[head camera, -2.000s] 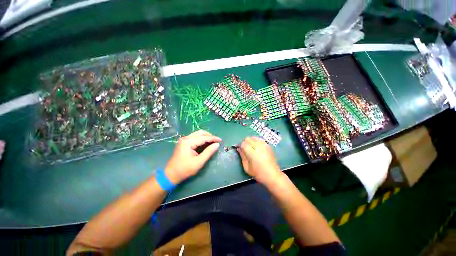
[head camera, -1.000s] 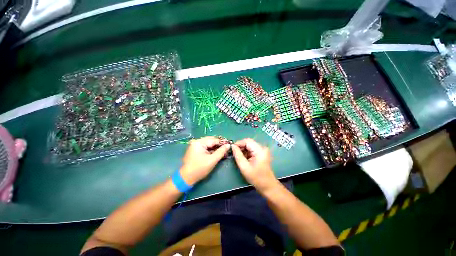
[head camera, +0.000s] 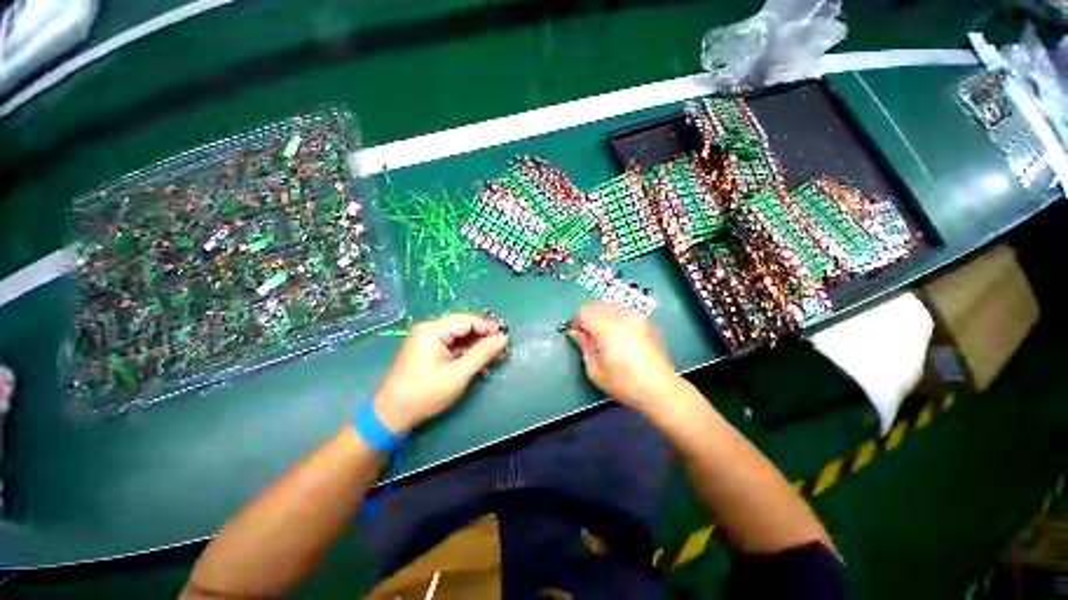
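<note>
My left hand (head camera: 439, 363), with a blue wrist strap (head camera: 376, 427), is low over the green bench, thumb and fingers pinched on a small dark board piece (head camera: 501, 327). My right hand (head camera: 624, 352) is apart from it to the right. Its fingertips are pinched together at a tiny dark piece (head camera: 569, 331), too small to make out well. Pale crumbs (head camera: 535, 348) lie on the bench between the hands. A pale-faced panel strip (head camera: 616, 288) lies just beyond my right hand.
A clear tray (head camera: 234, 264) full of single boards is at left. Thin green break-off rails (head camera: 431, 240) lie beside it. Stacked PCB panels (head camera: 527, 217) extend right onto a black tray (head camera: 861, 164). A clear plastic bag (head camera: 773, 45) is behind; white sheet and cardboard sit below the bench at right.
My hands met around a small piece one second ago and are now apart, my right hand having moved right. The whole view has also shifted.
</note>
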